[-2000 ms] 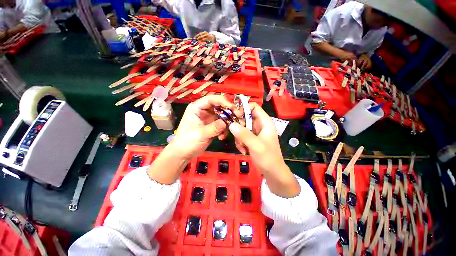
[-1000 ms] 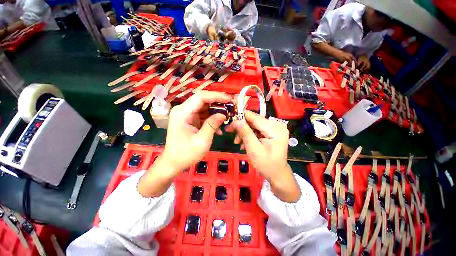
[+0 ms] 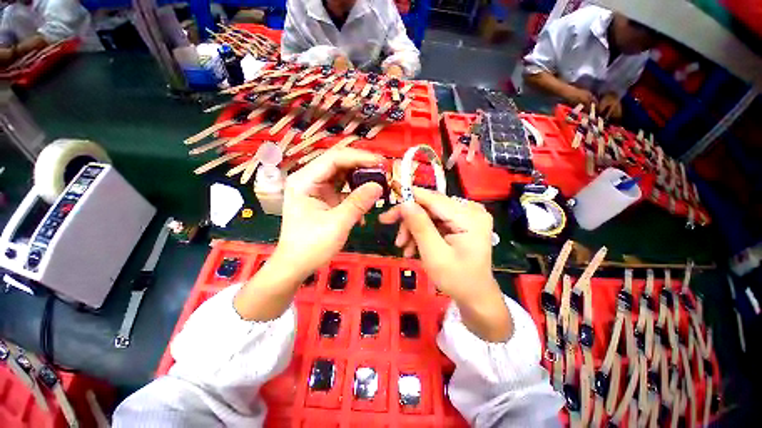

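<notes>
My left hand point(image 3: 322, 205) holds a small dark square watch case point(image 3: 368, 177) between thumb and fingers above the tray's far edge. My right hand point(image 3: 447, 234) pinches a pale strip point(image 3: 424, 154) that stands up in a curled loop just right of the case. Whether strip and case touch is too small to tell. Below my hands lies a red compartment tray point(image 3: 351, 294) with black square watch cases in its pockets, such as this one point(image 3: 370, 323). My forearms cover parts of the tray.
A tape dispenser point(image 3: 77, 238) and a loose watch point(image 3: 144, 280) are at left. Strapped watches fill a red tray at right point(image 3: 529, 287) and heap on another behind point(image 3: 424, 125). A small bottle point(image 3: 270, 188), a white bottle point(image 3: 603, 201) and a black multi-cell tray point(image 3: 505, 138) stand beyond. Co-workers sit opposite.
The pale strip, earlier held narrow and close between both hands, now stands as an open loop at my right fingertips. My left hand has turned the case. A co-worker opposite has moved.
</notes>
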